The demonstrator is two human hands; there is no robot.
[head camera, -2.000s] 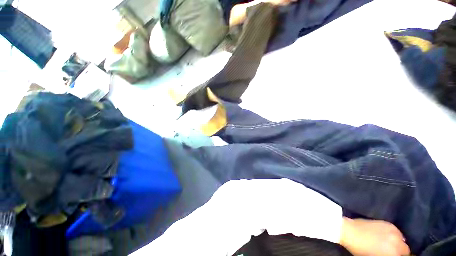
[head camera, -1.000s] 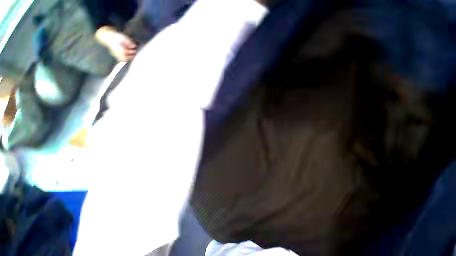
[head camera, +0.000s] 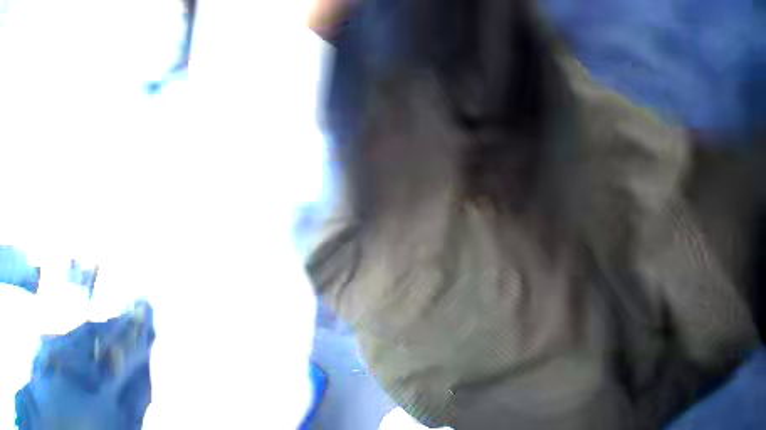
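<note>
A denim jacket [head camera: 495, 285] fills the centre and right of the view, close to the camera and blurred. Its brown-grey, finely striped lining faces me, with blue denim at the upper right and lower right. My left arm in a white sleeve runs up the left-centre of the view. Only a small blurred part of my left hand [head camera: 330, 13] shows at the top edge, beside the dark upper part of the jacket. Its fingers and grip are hidden. My right hand is not in view.
A heap of blue cloth [head camera: 88, 378] shows at the lower left. A bit of a blue bin's rim [head camera: 317, 388] shows beside the white sleeve. The upper left is washed out by glare.
The jacket pieces lay spread on the table; the striped lining then came up close to the camera. Since then the view has shifted and brightened, and the other person's hand has left it.
</note>
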